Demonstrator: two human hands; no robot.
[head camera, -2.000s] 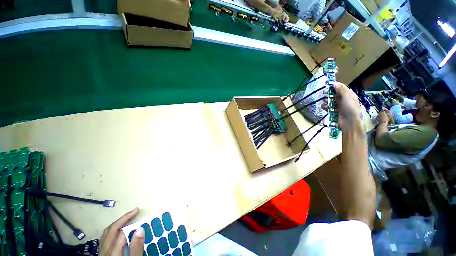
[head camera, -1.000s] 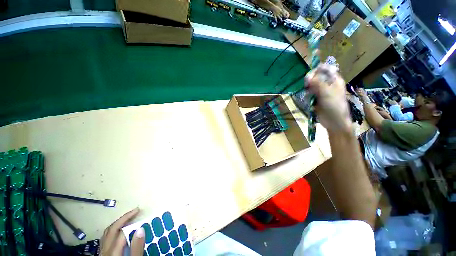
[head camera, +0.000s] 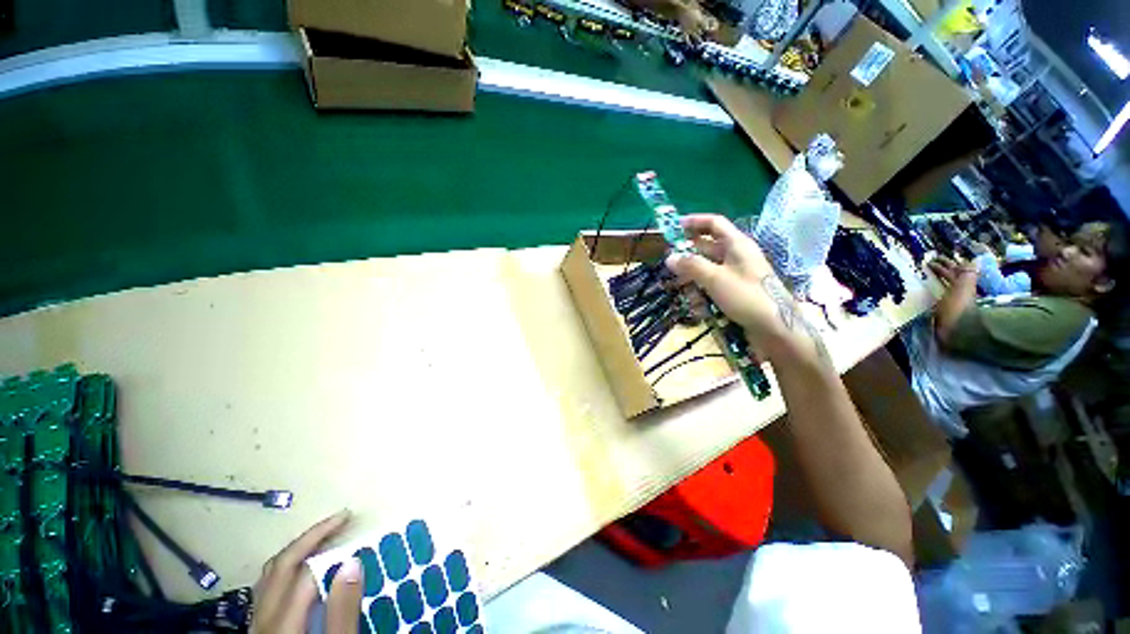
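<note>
My right hand (head camera: 729, 279) grips a circuit board strip (head camera: 659, 208) by its middle, tilted over the open cardboard box (head camera: 610, 343). Thin black cables hang from the strip towards the box. Bundled black cables (head camera: 642, 303) lie inside the box, partly hidden by my hand. My left hand (head camera: 301, 585), cut off by the lower edge, holds a white sticker sheet (head camera: 421, 577) with rows of dark oval pads, thumb on top. A pile of green wired boards (head camera: 50, 495) lies at the far left with cables over its edge.
A green conveyor belt (head camera: 372, 186) runs beyond the bench (head camera: 310, 372), with brown boxes (head camera: 387, 74) at its far side. Bubble wrap (head camera: 797, 225) and black cables (head camera: 864, 269) lie beyond the box. A red stool (head camera: 706, 502) is below. A person (head camera: 1022, 316) sits at right.
My right hand has brought the board strip from the far right, left and down to over the box. My left hand and the sheet have hardly moved.
</note>
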